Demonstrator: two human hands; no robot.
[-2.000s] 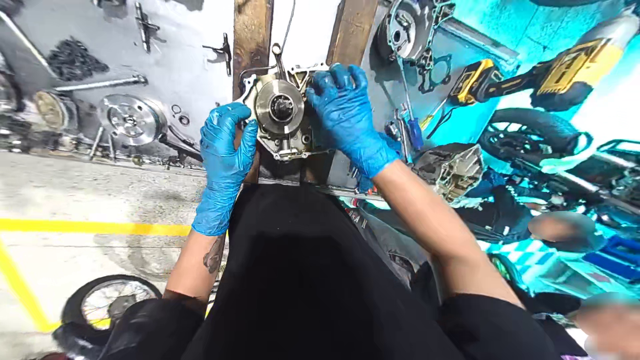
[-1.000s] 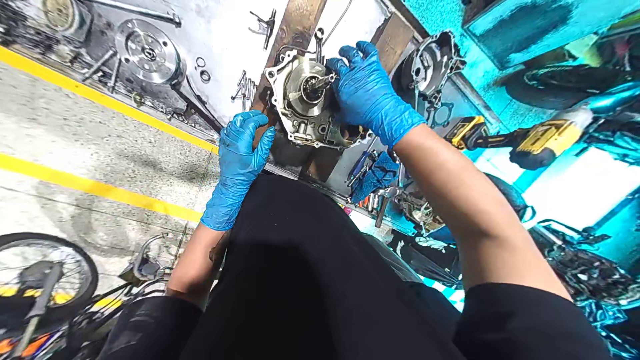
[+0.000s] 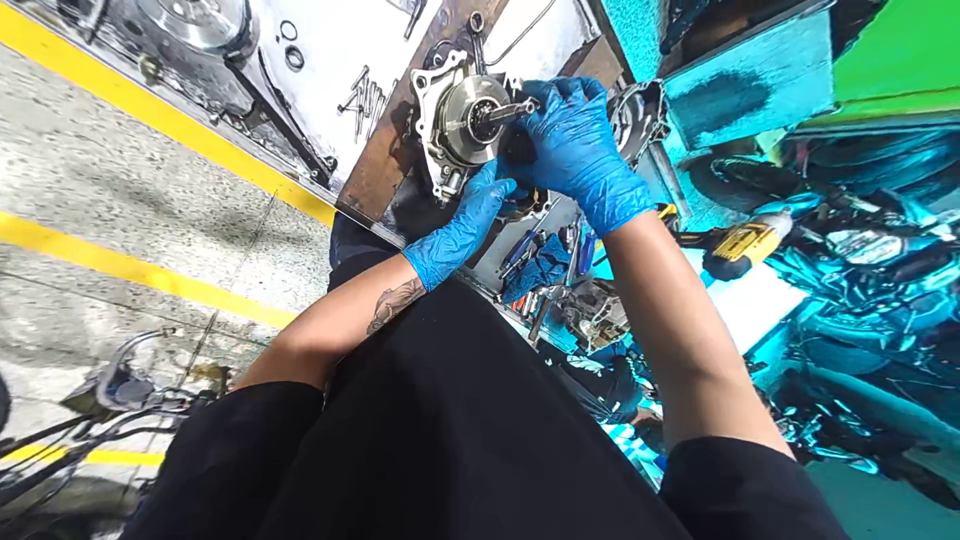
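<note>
An engine crankcase half (image 3: pixel 431 124) sits tilted over wooden blocks on the workbench, with a round steel crankshaft (image 3: pixel 466 129) in it. The crankshaft's splined end points up and to the right, and a connecting rod (image 3: pixel 477 37) sticks out at the top. My right hand (image 3: pixel 574 146), in a blue glove, grips the far right side of the casing; its fingertips are partly hidden. My left hand (image 3: pixel 469 221), gloved too, is at the casing's lower edge, thumb and fingers by the underside; whether it grips cannot be told.
Several bolts (image 3: pixel 365 101) and two small rings (image 3: pixel 294 57) lie on the bench left of the wooden block (image 3: pixel 379 169). A metal disc part (image 3: pixel 196 19) is at the upper left. Right are another casing (image 3: pixel 637 120), a blue rag (image 3: pixel 546 266) and a yellow cordless power tool (image 3: pixel 746 244).
My left hand has moved from the casing's left side to its lower edge. The casing now leans, and its crankshaft end points more to the right. The view has turned.
</note>
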